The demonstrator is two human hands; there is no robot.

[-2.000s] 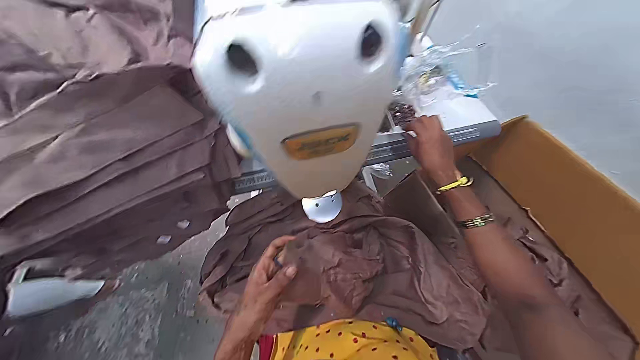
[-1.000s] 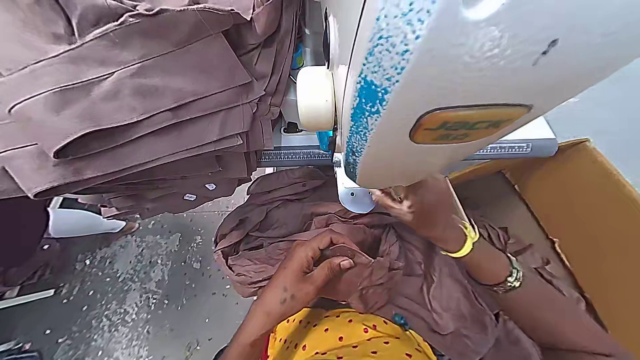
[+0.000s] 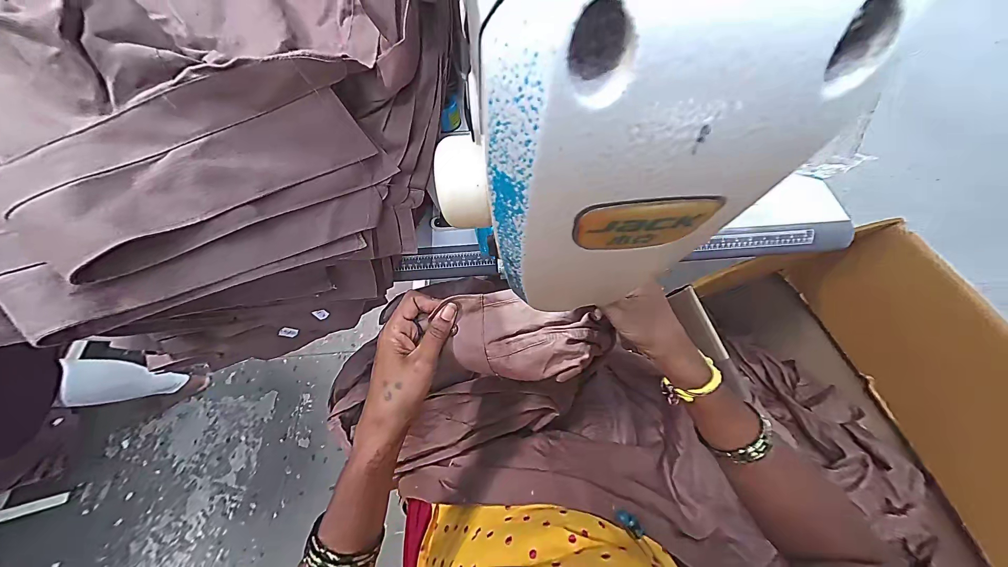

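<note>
A brown cloth garment (image 3: 520, 335) lies bunched over my lap, with a seamed part stretched between my hands. My left hand (image 3: 417, 335) pinches its left edge between thumb and fingers. At the right end of the stretched part, my right hand (image 3: 642, 319) is on the cloth, its fingertips partly hidden beneath the head of a white Jack sewing machine (image 3: 622, 150). The machine's head hangs over the cloth and hides the needle area. A cream handwheel or knob (image 3: 461, 181) sticks out from the head's left side.
A tall stack of folded brown cloth pieces (image 3: 205, 173) stands at the left. At the right is an open cardboard box (image 3: 906, 339) with brown cloth (image 3: 827, 441) in it. A ruler scale (image 3: 445, 264) runs along the machine's bed. Part of a person's leg (image 3: 126, 382) shows at the lower left.
My right hand has left the far side of the machine bed and come back to the cloth. My left hand has moved left, and the cloth is now spread between both hands. The view has shifted.
</note>
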